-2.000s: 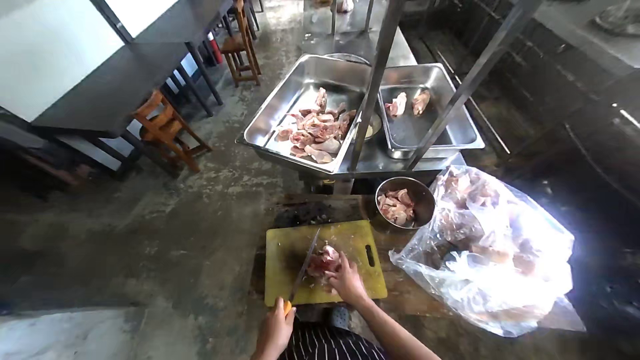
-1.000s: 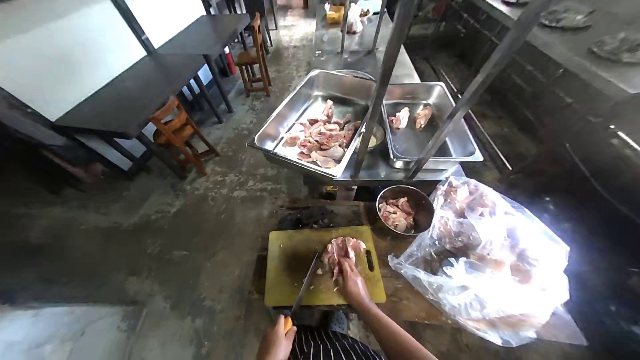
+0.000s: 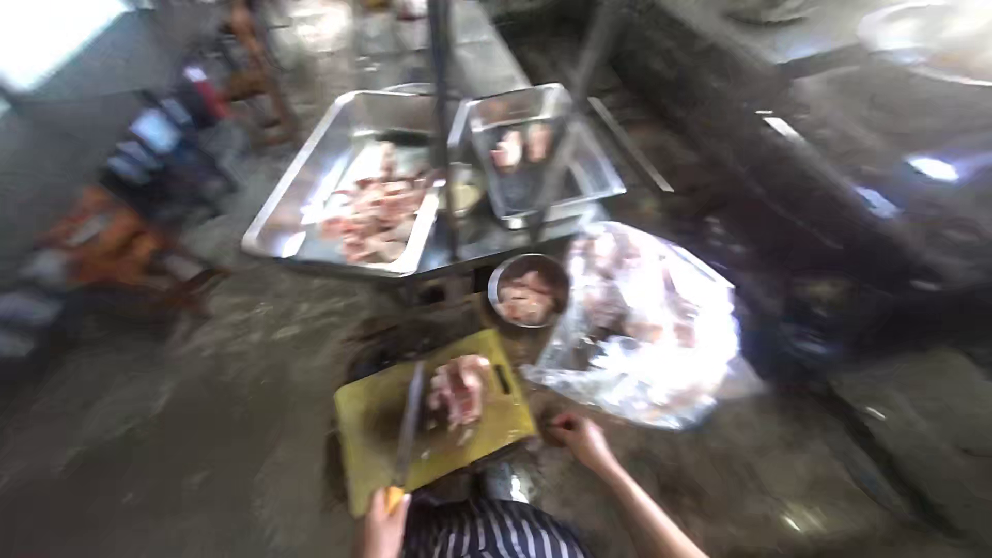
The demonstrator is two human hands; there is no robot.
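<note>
My left hand [image 3: 385, 518] is closed around the orange handle of a knife [image 3: 411, 422], whose blade lies over the yellow cutting board [image 3: 364, 465]. A piece of raw meat [image 3: 459, 390] rests on the board, right of the blade. Beyond the board's right edge is my right hand [image 3: 577, 435], off the meat; blur hides whether its fingers hold anything. A round metal bowl [image 3: 529, 291] of cut meat stands behind the board. To its right lies a clear plastic bag [image 3: 647, 333] with meat inside.
A large steel tray [image 3: 298, 182] holds many meat pieces, and a smaller steel tray [image 3: 601, 167] holds a few. Upright metal posts [image 3: 442, 132] stand in front of and between them. A wooden chair [image 3: 116, 240] is at the left. The view is blurred.
My right hand has let go of the meat and moved right, off the board. The knife stays in my left hand. The view has turned.
</note>
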